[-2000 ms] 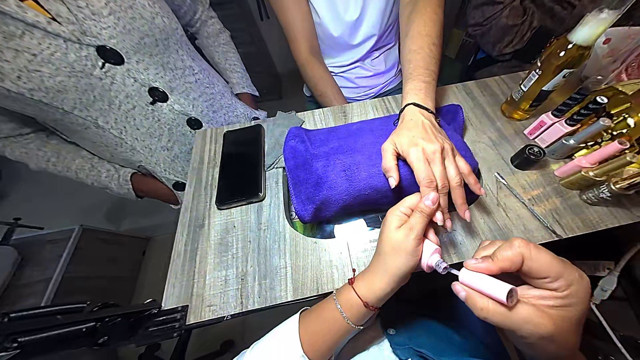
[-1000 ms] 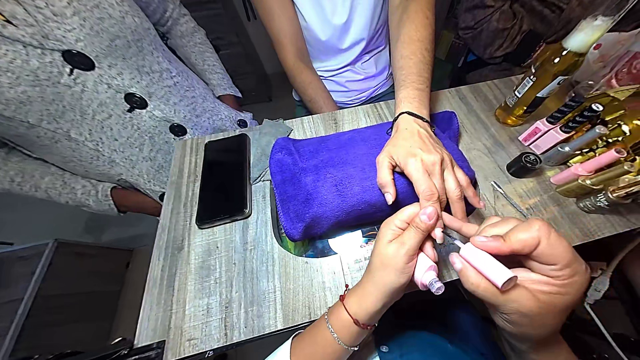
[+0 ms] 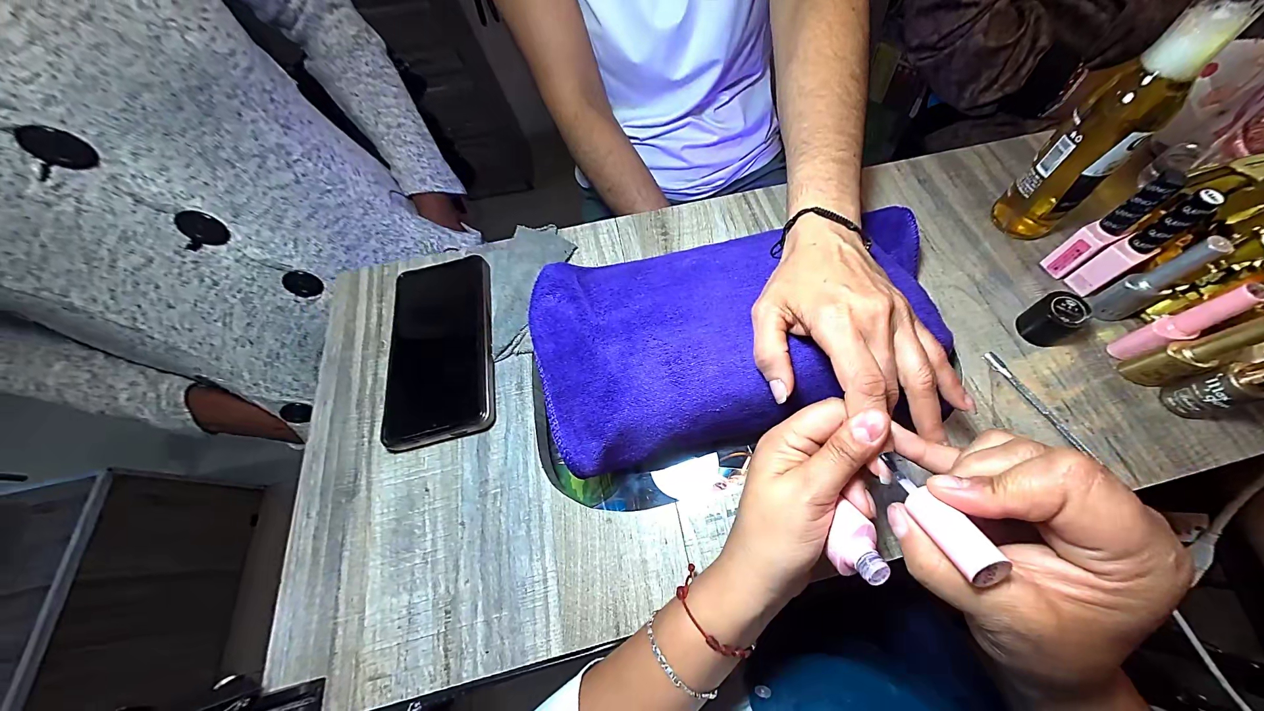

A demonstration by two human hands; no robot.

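Observation:
My left hand (image 3: 800,484), with a red string bracelet and a silver chain at the wrist, holds an uncapped pink nail polish bottle (image 3: 853,543) and grips a finger of another person's hand (image 3: 849,306). In my right hand (image 3: 1057,543) is the pink brush cap (image 3: 956,533), its brush (image 3: 897,476) at the tip of that finger. The other person's hand, with a black cord bracelet, rests palm down on a rolled purple towel (image 3: 662,346).
A black phone (image 3: 437,351) and grey cloth (image 3: 528,272) lie left of the towel. At right are a metal tool (image 3: 1037,400), a black cap (image 3: 1054,318), several polish bottles (image 3: 1200,321) and an amber glass bottle (image 3: 1096,148). Another person in a grey coat (image 3: 197,197) stands at left.
The brush has moved from the mouth of the bottle to the other person's fingertip. My left hand has tilted the bottle, and its open neck now points down and right.

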